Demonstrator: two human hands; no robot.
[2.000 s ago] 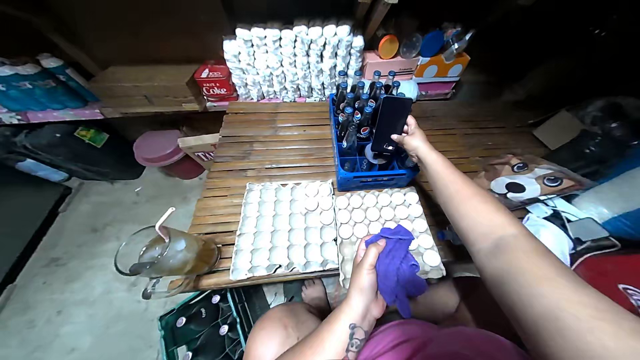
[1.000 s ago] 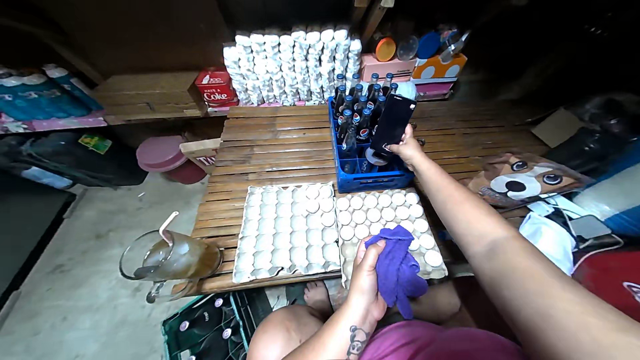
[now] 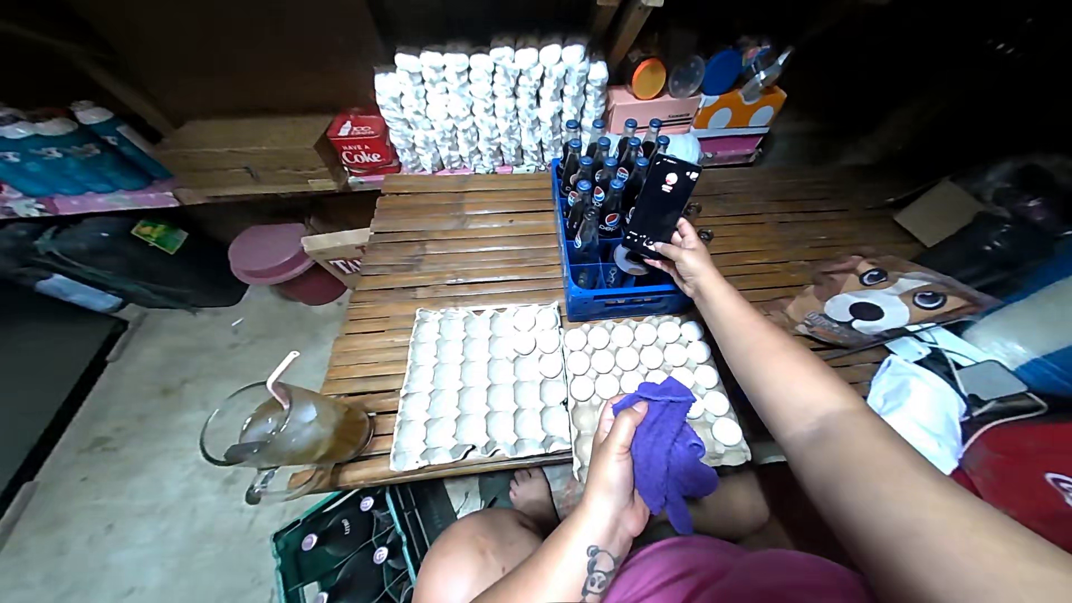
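My left hand (image 3: pixel 618 469) grips a purple cloth (image 3: pixel 670 456) above the near part of the right egg tray (image 3: pixel 729 448). That carton tray holds many white eggs (image 3: pixel 626 358). Beside it on the left lies a second carton tray (image 3: pixel 469 385) with several eggs at its upper right and bare cups elsewhere. My right hand (image 3: pixel 687 255) has its fingers on the lower end of a black smartphone (image 3: pixel 663 205), which stands tilted against the blue plastic crate (image 3: pixel 628 303) of Pepsi bottles (image 3: pixel 611 209). Whether anything lies inside the left hand's cloth is hidden.
A glass pitcher (image 3: pixel 293 427) of brown drink with a straw stands at the table's left edge. Behind are stacked white wrapped rolls (image 3: pixel 494 109), a red Coke box (image 3: pixel 363 142) and lidded jars (image 3: pixel 647 79). A green bottle crate (image 3: pixel 289 553) is on the floor; a dog-face bag (image 3: pixel 888 297) lies right.
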